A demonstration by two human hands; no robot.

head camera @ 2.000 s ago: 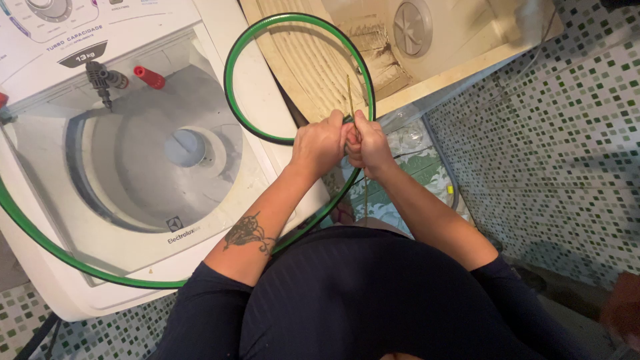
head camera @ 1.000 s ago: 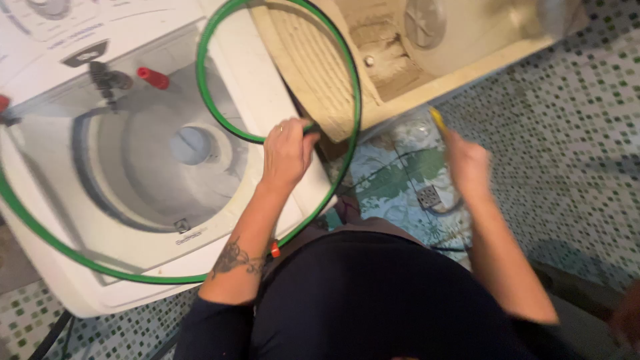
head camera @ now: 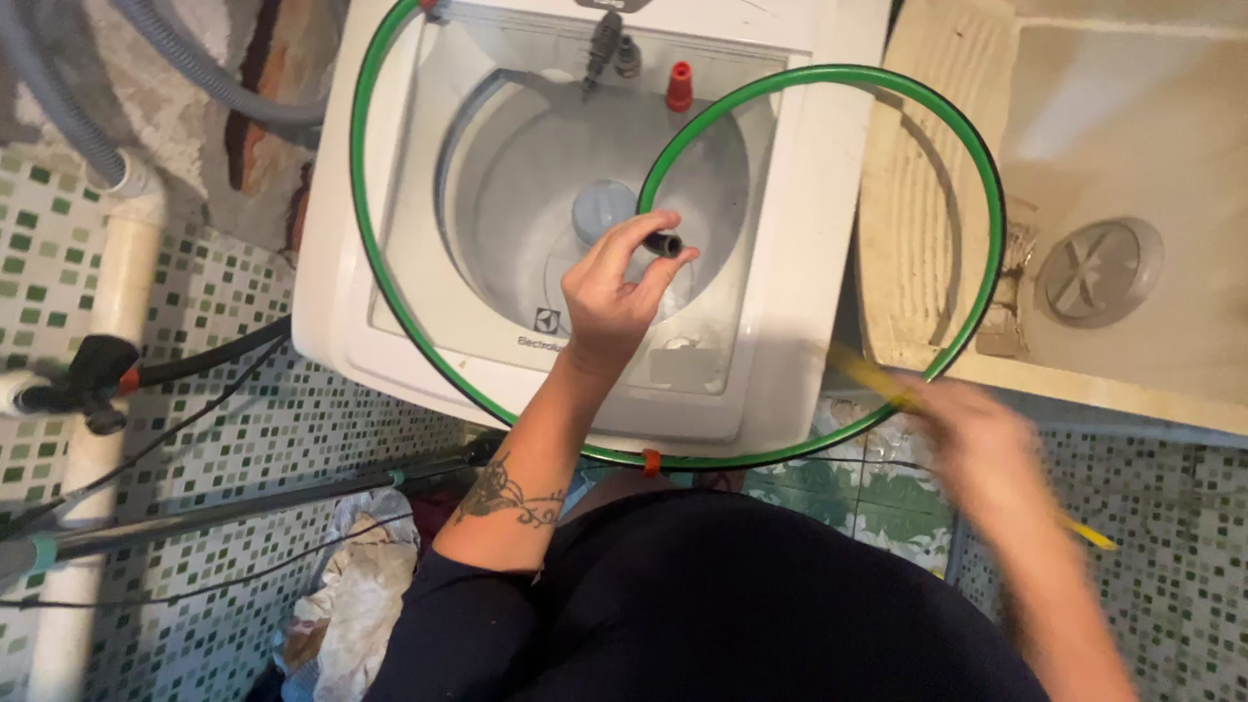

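Note:
Over the open tub of the white top-loading washing machine [head camera: 819, 292], my left hand [head camera: 616, 283] holds the black end of a green hose [head camera: 990, 195] between thumb and fingers, its round opening showing. The hose loops over the tub and the sink's edge, then runs along the washer's front and left side. Blurred by motion, my right hand [head camera: 975, 439] grips a thin yellow strip [head camera: 863, 375] that sticks out on both sides of it; what the strip is, I cannot tell. An orange piece [head camera: 651, 462] sits around the hose near my body.
A red hose fitting [head camera: 680, 88] and a dark grey nozzle [head camera: 604, 49] lie at the washer's back rim. The beige laundry sink [head camera: 1102, 380] stands at right. At left are a white pipe [head camera: 127, 263], a black valve [head camera: 102, 375] and crumpled cloth [head camera: 366, 595].
The hands were together at the hose two seconds ago and are now apart. My left hand has brought the hose end over the tub. The view has shifted left.

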